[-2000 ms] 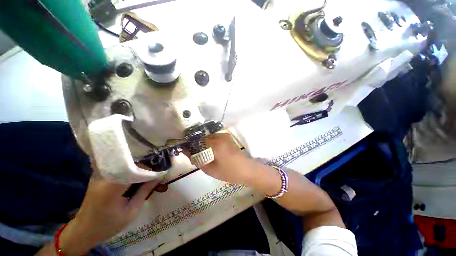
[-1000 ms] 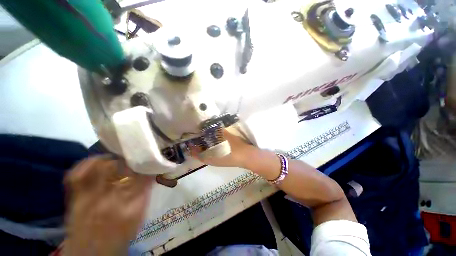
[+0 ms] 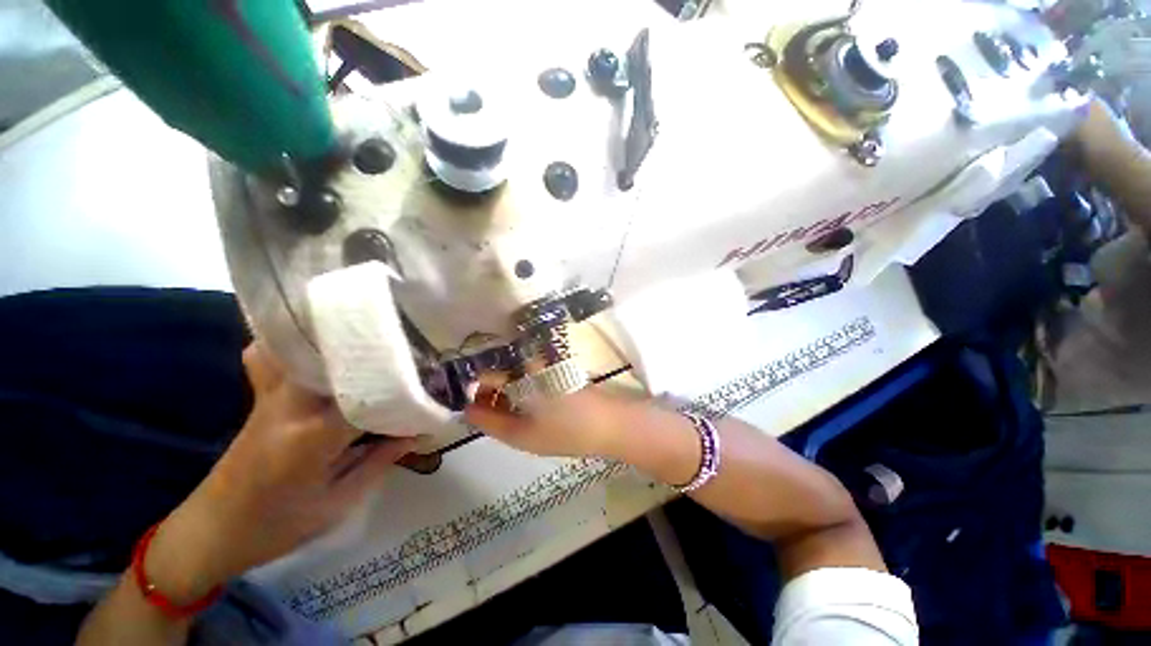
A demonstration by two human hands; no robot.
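My left hand, with a red string bracelet, is at the left end of the sewing machine head. Its fingers are bent around a small dark cloth piece, mostly hidden behind the white take-up cover. My right hand, with a beaded bracelet, reaches from the right under the head, beside the ribbed tension dial. Its fingertips are close to the needle area; whether they grip anything cannot be told. The needle and presser foot are hidden.
A navy cloth heap lies at the left. A measuring tape strip runs along the table's front edge. A green tube-like shape stands above the head. A blue basket with dark pieces is at the right. Another person's arm shows at the far right.
My left hand, blurred and lower at the left one second ago, is back up at the machine head with fingers bent. My right hand stays near the dial. An arm has appeared at the far right.
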